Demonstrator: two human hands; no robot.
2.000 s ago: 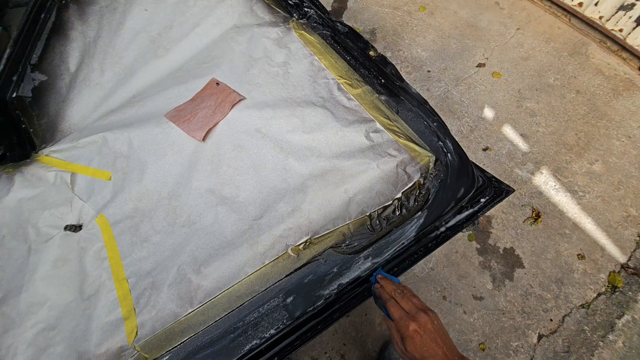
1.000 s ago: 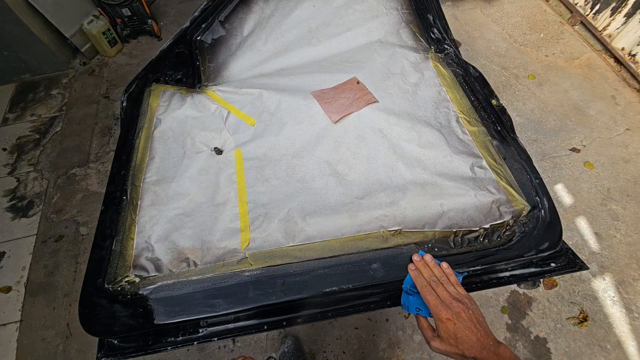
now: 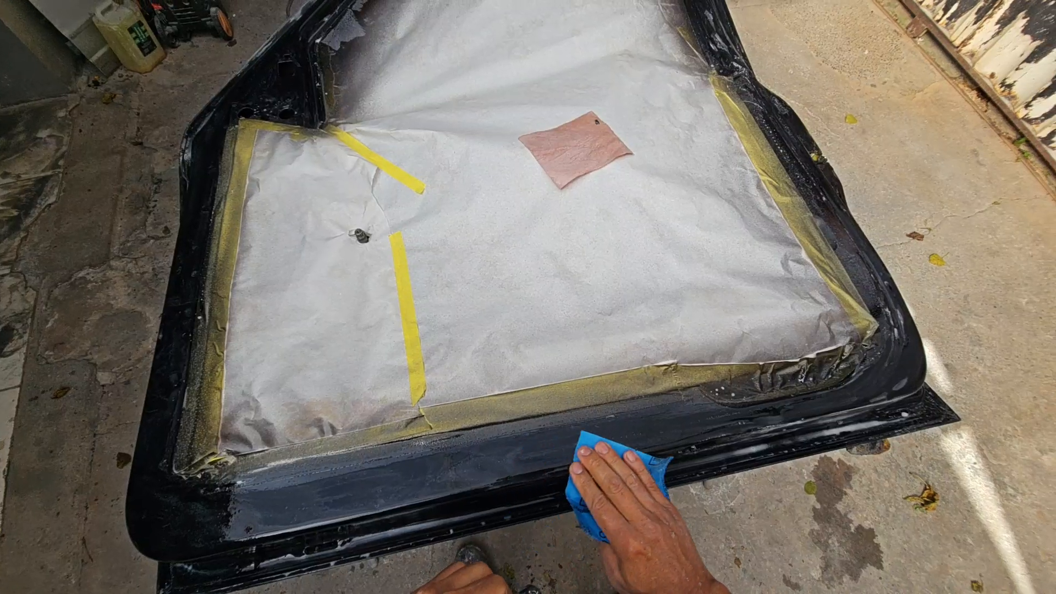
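My right hand (image 3: pixel 639 524) presses a folded blue sheet (image 3: pixel 584 495), perhaps abrasive paper, flat on the wet black lower frame (image 3: pixel 396 487) of a vehicle door, right of its middle. Only the knuckles of my left hand (image 3: pixel 466 579) show at the bottom edge, near the door's lower lip; its fingers are mostly out of sight. White masking paper (image 3: pixel 610 272) covers the door's inner area, edged with yellow masking tape (image 3: pixel 561 398). On this paper lies a pinkish square sheet (image 3: pixel 576 150).
Concrete floor (image 3: pixel 891 190) surrounds the door. A plastic jug of yellowish liquid (image 3: pixel 130 35) stands at the upper left beside a black and orange machine (image 3: pixel 190 18). Peeling white and black panelling (image 3: pixel 1002 54) runs along the upper right. Dry leaves (image 3: pixel 922 497) lie on the floor.
My right hand, with the blue sheet, has moved left along the lower frame, away from the right corner. My left hand has come into view at the bottom. The view has shifted and widened.
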